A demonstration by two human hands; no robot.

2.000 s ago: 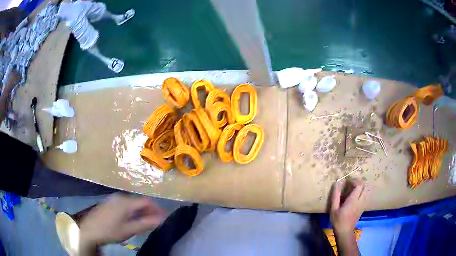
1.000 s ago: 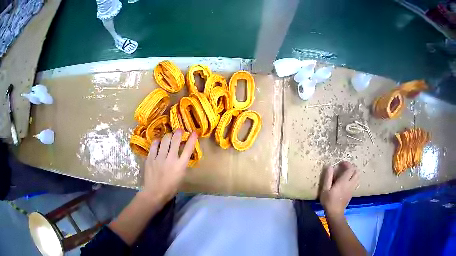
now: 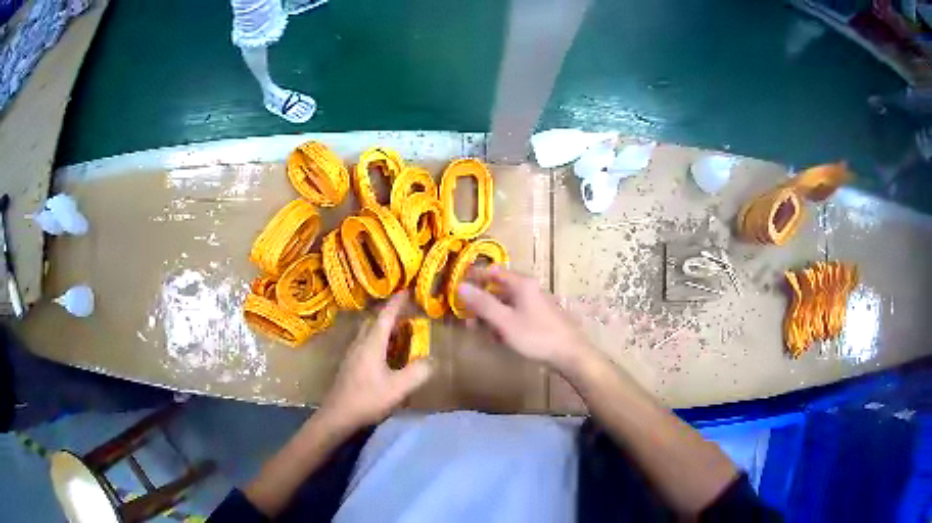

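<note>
Orange oval rings with ribbed sides lie heaped left of the bench's middle seam. My left hand is at the heap's near side, with one orange ring between its thumb and fingers; part of that ring is hidden by the hand. My right hand is over the right end of the heap. Its slightly blurred fingers are apart and overlap the near right edge of the rightmost lower ring; no thing is seen held in it.
Wavy orange strips and an orange coil lie at right. A dark square pad has pale loops on it, with brown crumbs around. White rounded pieces sit along the far edge. A person's leg shows beyond the bench.
My left hand has reached the heap and drawn one ring slightly nearer and to the right. My right hand has moved left from beside the crumbs to the heap's right end.
</note>
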